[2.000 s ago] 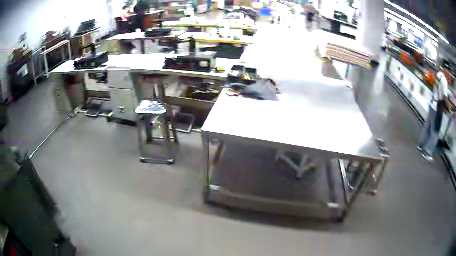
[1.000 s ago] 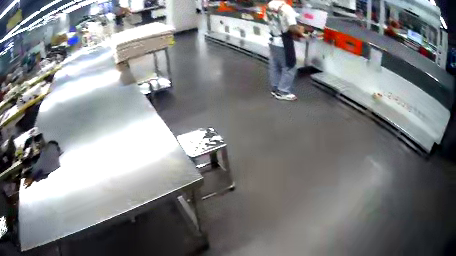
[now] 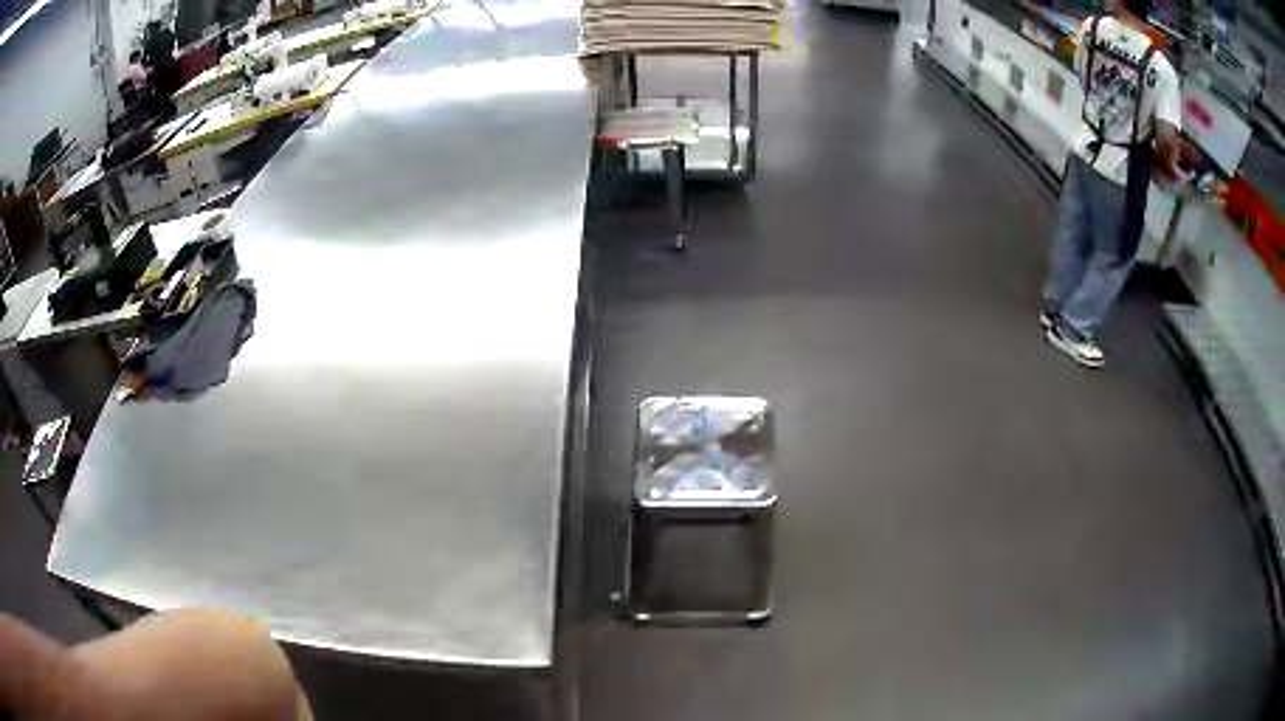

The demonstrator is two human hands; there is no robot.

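Observation:
A long steel table [image 3: 409, 465] lies nearest in front of me, on the left half of the view. A crumpled dark grey cloth [image 3: 205, 342] lies on its left edge. A blurred bare part of my left hand or arm [image 3: 197, 673] shows at the bottom left, cut off by the frame and in front of the table's near corner. Its fingers cannot be made out, nor whether it holds anything. My right hand is not in view.
A metal stool [image 3: 705, 454] stands right of the table. Behind it, a stack of flat tan boards [image 3: 684, 26] rests on a stand. A person [image 3: 1113, 169] stands at a machine line on the right. Sewing benches [image 3: 268, 106] are at the left. Grey floor [image 3: 902, 465] lies between.
The view has turned and moved closer to the table, which now runs lengthwise away from me. The stool is nearer the centre. The blurred bare hand or arm has appeared at bottom left.

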